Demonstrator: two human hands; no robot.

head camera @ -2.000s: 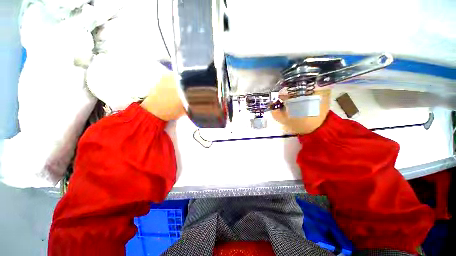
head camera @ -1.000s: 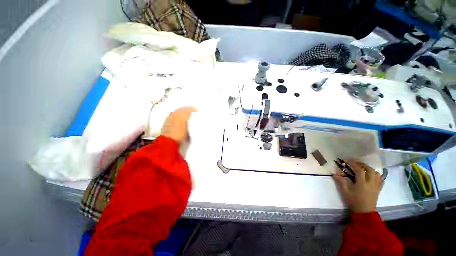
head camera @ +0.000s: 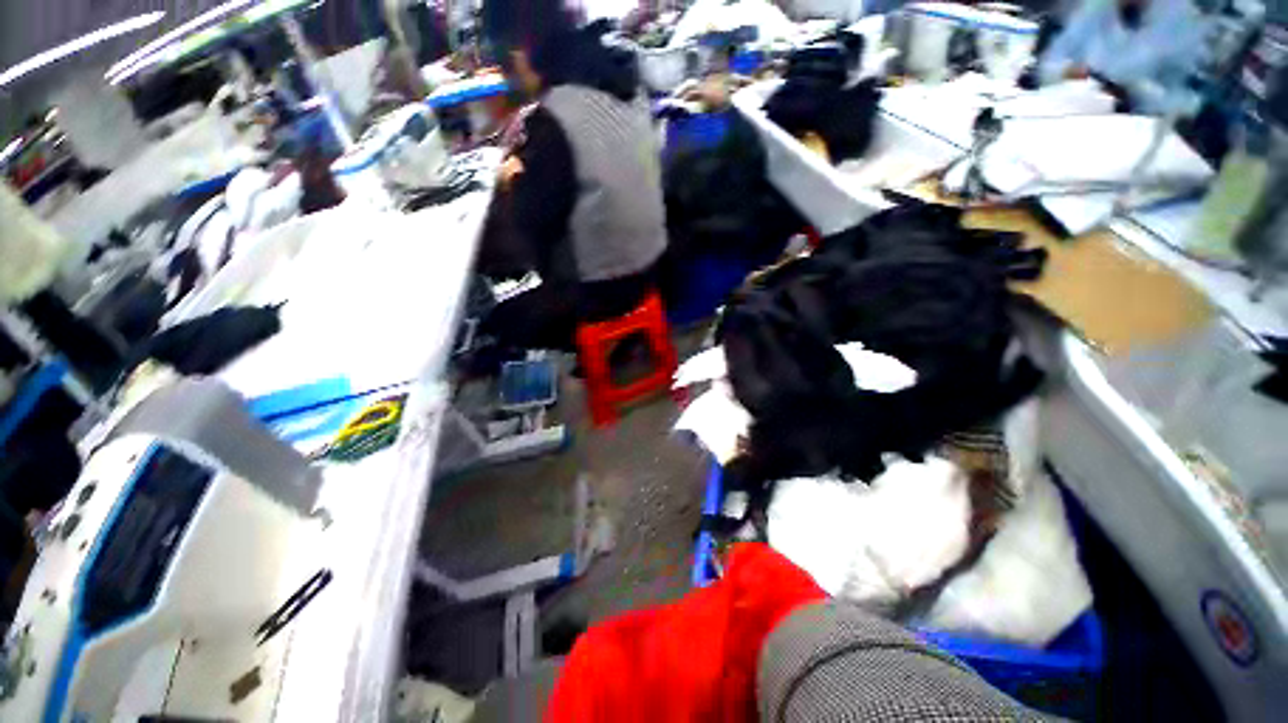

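My red right sleeve (head camera: pixel 678 643) crosses the bottom middle, and its hand is not visible. My left hand is out of the picture. The white sewing machine (head camera: pixel 212 487) with a blue stripe and dark panel is at the lower left, cut off by the edge. Black thread snips (head camera: pixel 294 605) lie on the table beside it, near a small brown piece (head camera: pixel 246 685). Green-and-yellow-handled scissors (head camera: pixel 370 424) lie on the table beyond the machine.
A blue crate (head camera: pixel 1024 653) at right holds white fabric (head camera: pixel 876 530) under a black fabric heap (head camera: pixel 876 332). A red stool (head camera: pixel 626 360) stands in the aisle near a seated person (head camera: pixel 607 177). A white partition (head camera: pixel 1151 494) runs along the right. The view is blurred.
The view has swung right, away from the needle area to the aisle and crate. The snips, under my right hand before, now lie on the table with no hand on them. Both hands have left view.
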